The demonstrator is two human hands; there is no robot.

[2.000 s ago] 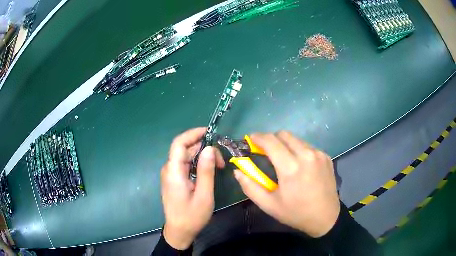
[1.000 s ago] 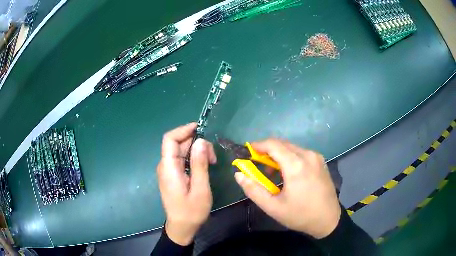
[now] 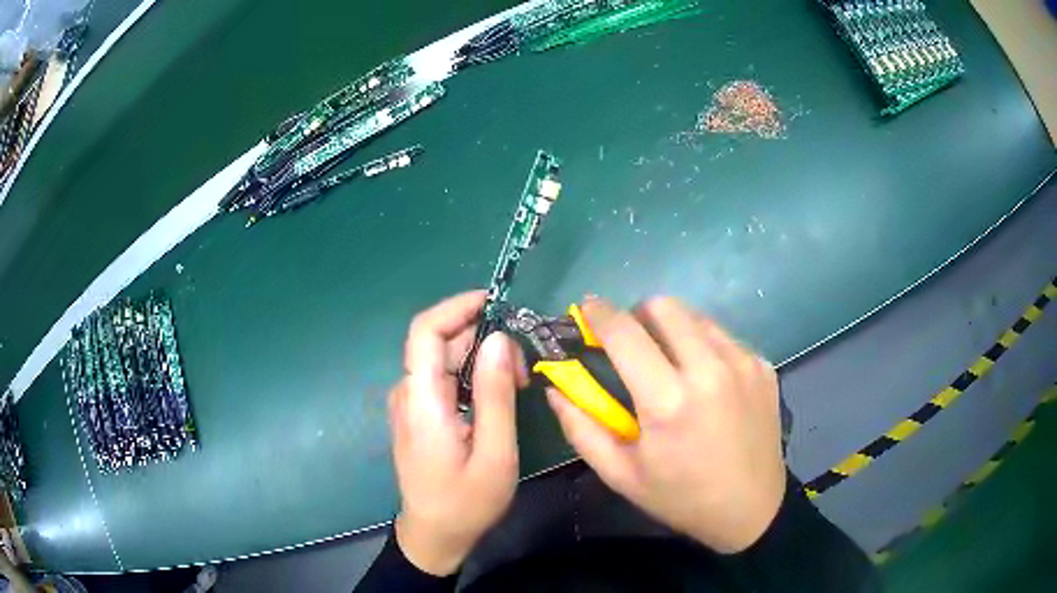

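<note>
My left hand (image 3: 456, 429) holds a narrow green circuit board (image 3: 525, 226) by its lower, dark-wired end between thumb and fingers. The board points up and slightly right, with pale components near its top. My right hand (image 3: 684, 417) holds cutting pliers (image 3: 593, 397) with yellow handles. Their dark jaws are at the board's lower part, just above my left thumb. Whether the jaws are closed on a wire cannot be told. My left fingers partly hide the dark wires.
A loose pile of boards (image 3: 336, 133) lies along the white strip (image 3: 191, 246). A row of boards (image 3: 130, 385) lies at left, a stacked board batch (image 3: 898, 52) at far right. Reddish wire offcuts (image 3: 744, 109) lie right of centre. Green wires (image 3: 620, 21) lie at the back.
Compared with one second ago, my left hand and the board have moved right, to the pliers' jaws. The pliers' handles are slightly closer together.
</note>
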